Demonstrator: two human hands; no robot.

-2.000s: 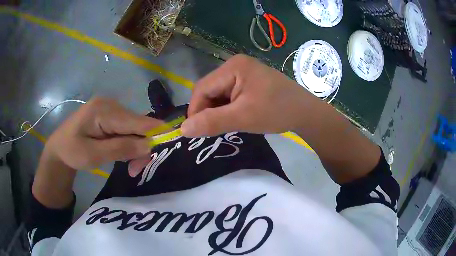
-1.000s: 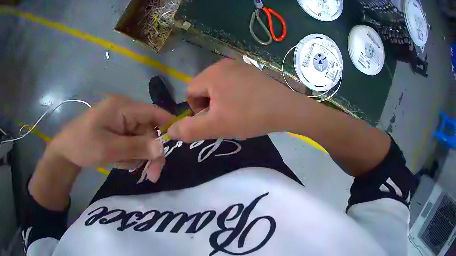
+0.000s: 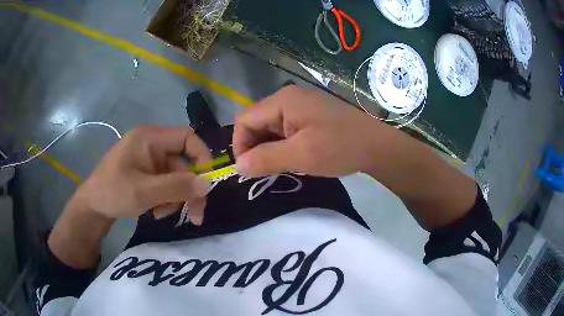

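Note:
My left hand [image 3: 145, 176] and my right hand [image 3: 297, 133] meet in front of my waist. Between their fingertips is a short bright yellow splice tape [image 3: 217, 174], with a duller yellow-green strip [image 3: 211, 163] just above it. My right thumb and finger pinch the right end. My left thumb and fingers are at the left end. A white carrier tape [image 3: 93, 123] trails in from the left edge towards my left hand; its part behind the hand is hidden.
Scissors [image 3: 337, 31] with orange-red and grey loops lie on the green bench [image 3: 278, 31]. White reels [image 3: 399, 78] lie there too, one with loose tape around it. A cardboard box [image 3: 167, 28] of tape offcuts stands left of the bench. Yellow lines cross the floor.
My left fingers have shifted and opened somewhat around the splice, and the yellow tape shows more clearly than one second ago. My right hand still pinches its end. The view has moved slightly.

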